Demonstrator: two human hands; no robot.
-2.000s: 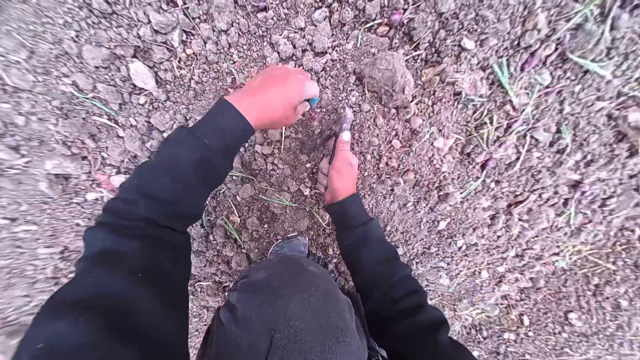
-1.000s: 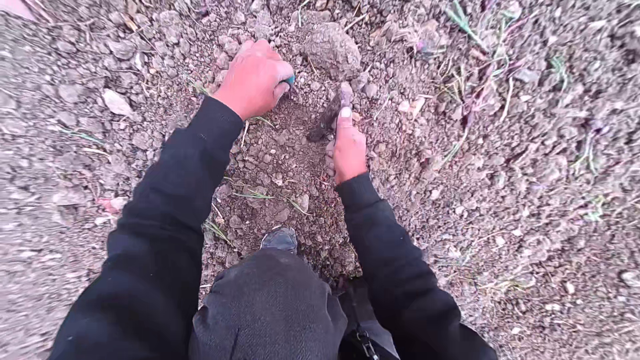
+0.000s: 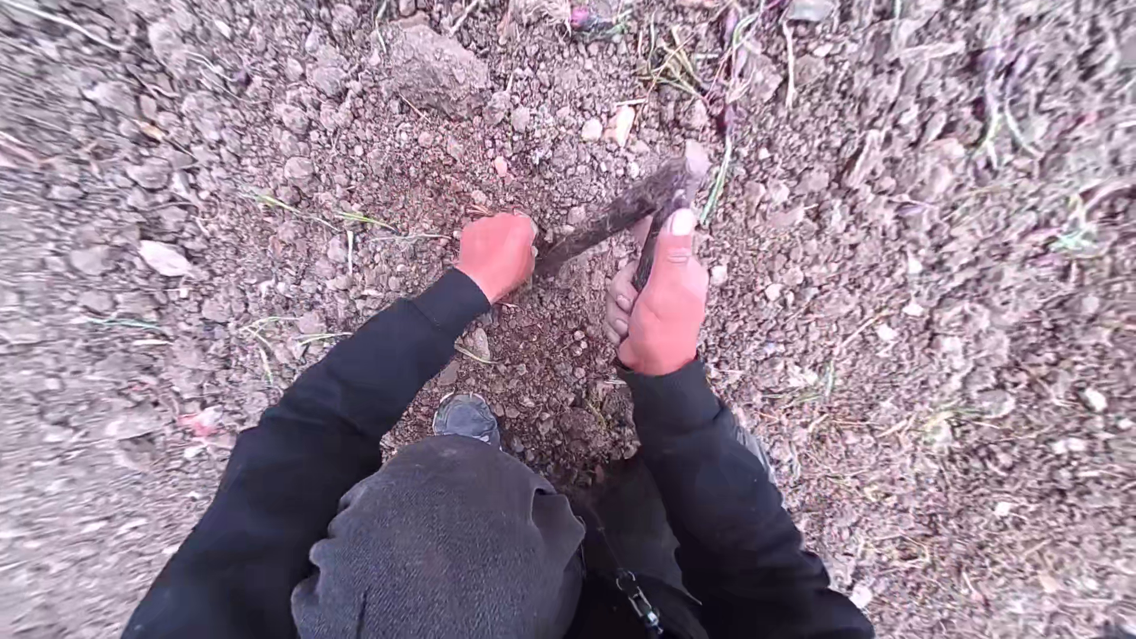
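Note:
My right hand (image 3: 664,306) is closed around the short handle of a small hand hoe (image 3: 612,217), thumb lying along it. The hoe's dark, soil-covered blade runs down and left from its head to the ground beside my left hand. My left hand (image 3: 499,252) is a fist low over the loose brown soil (image 3: 541,342), close to the blade's far end. Its fingertips are hidden, so whether it holds anything does not show.
A large soil clod (image 3: 437,69) lies at the upper left. Purple onion plants (image 3: 729,115) with green leaves lie at the upper right. Stones and cut green leaves are strewn about. My shoe tip (image 3: 466,417) and covered knee (image 3: 444,541) are at the bottom.
My left hand has come down toward the soil near the hoe blade; the blue-green thing seen at its fingers earlier no longer shows. My right hand still holds the hoe. The view has shifted.

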